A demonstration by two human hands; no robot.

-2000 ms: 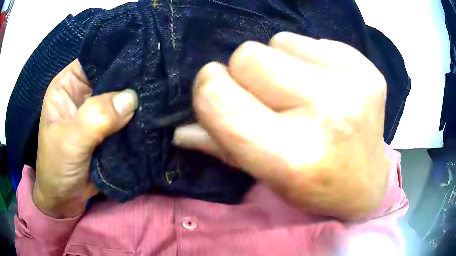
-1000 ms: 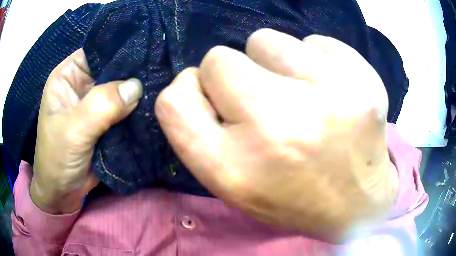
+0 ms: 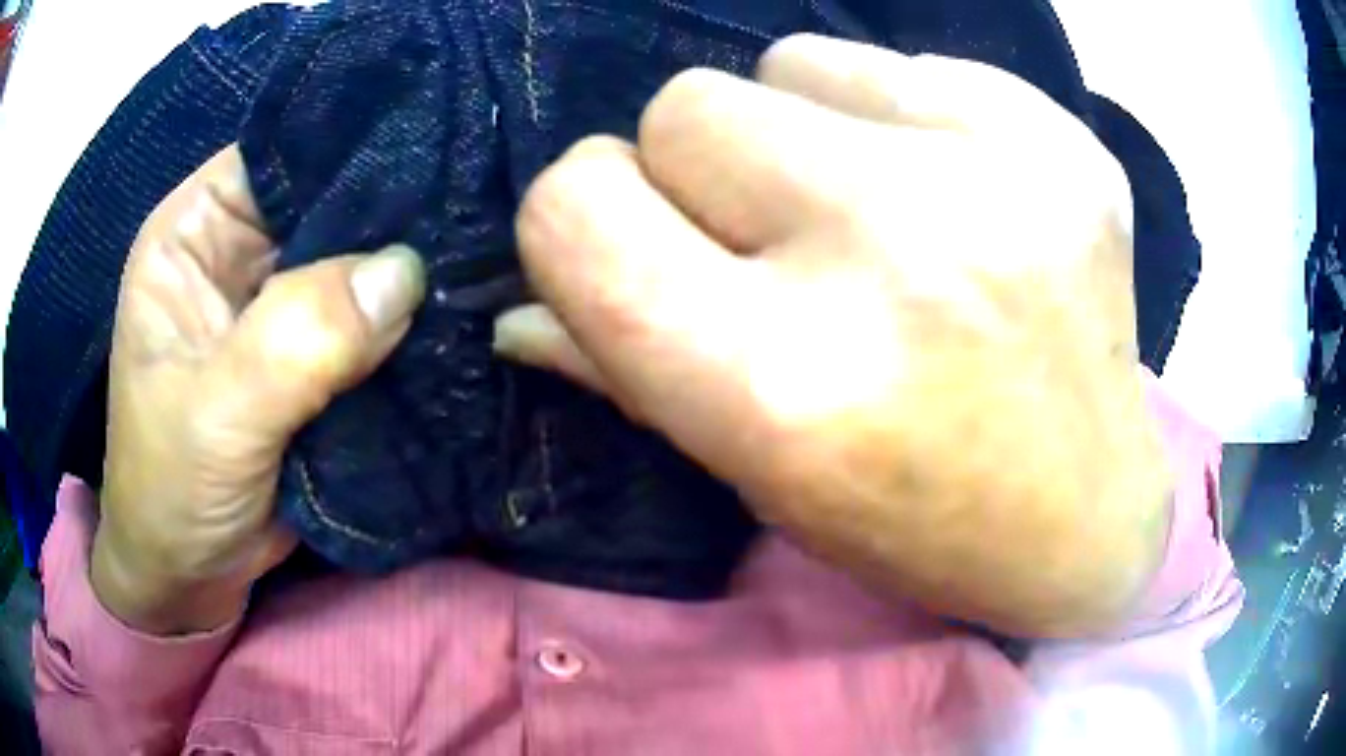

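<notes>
A dark navy denim garment [image 3: 369,163] lies bunched in front of me, against my pink shirt. My left hand [image 3: 222,369] holds its left edge, with the thumb on top beside a thick stitched seam. My right hand [image 3: 871,310] is a fist over the cloth. The dark thread snips [image 3: 480,293] stick out a little from it, tips at the seam close to my left thumb; most of the tool is hidden in the fist. A tan bartack [image 3: 517,510] shows near the lower edge.
A white tabletop [image 3: 1233,222] shows behind the garment and at the right. My pink shirt [image 3: 443,665] with a button fills the bottom. Dark, glossy material [image 3: 1284,576] lies at the lower right rim. A bright glare blurs the bottom right.
Compared with one second ago, my right hand has moved a little right and up, uncovering the snips and the lower seam. My left hand keeps its hold and has hardly moved.
</notes>
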